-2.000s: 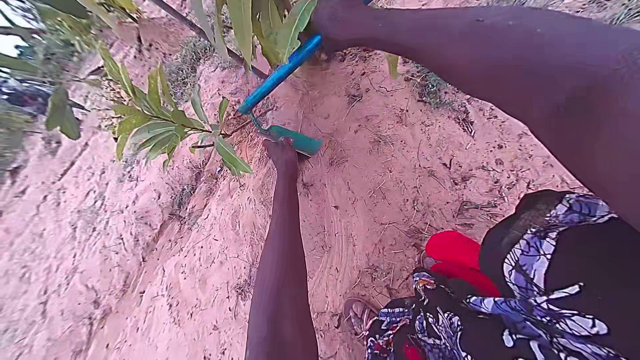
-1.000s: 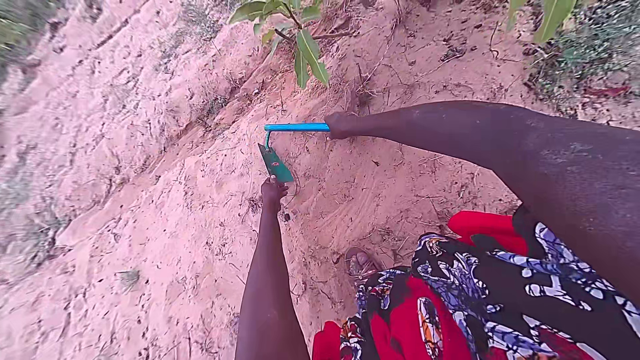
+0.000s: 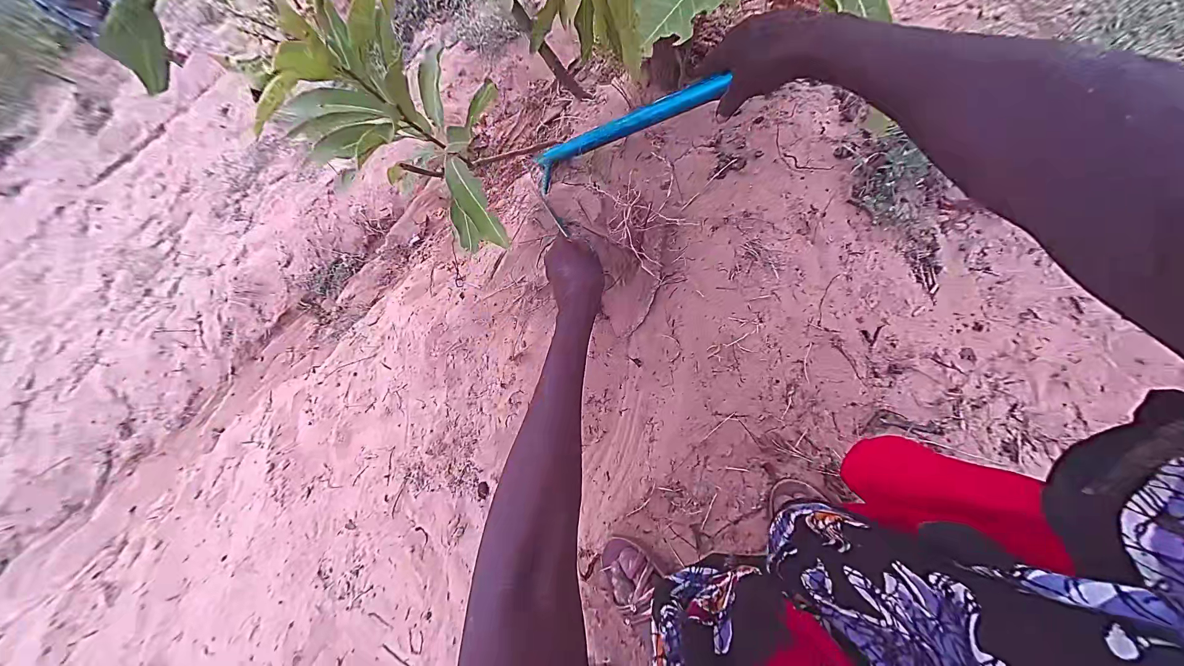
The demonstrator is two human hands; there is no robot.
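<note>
A short hand hoe has a blue handle [image 3: 638, 118] and a thin metal neck, with its blade [image 3: 557, 215] turned nearly edge-on. My right hand [image 3: 754, 60], near the top, grips the far end of the handle beside the leaves. My left hand [image 3: 575, 264] is closed at the blade's lower edge, its fingertips mostly hidden. Fine dry roots [image 3: 638, 227] stick out of the reddish soil just right of the blade. A leafy green branch [image 3: 407, 129] reaches in at the left of the hoe.
Sandy soil [image 3: 370, 444] slopes away on the left, with a long groove across it. More leaves [image 3: 610, 28] hang at the top. Low weeds [image 3: 893, 176] grow below my right forearm. My sandalled feet [image 3: 634, 573] and patterned cloth [image 3: 888, 592] are at the lower right.
The handle has gone from level to slanted, its gripped end now higher, and the green blade face seen a second ago is now nearly edge-on. The view has shifted, bringing more leaves in.
</note>
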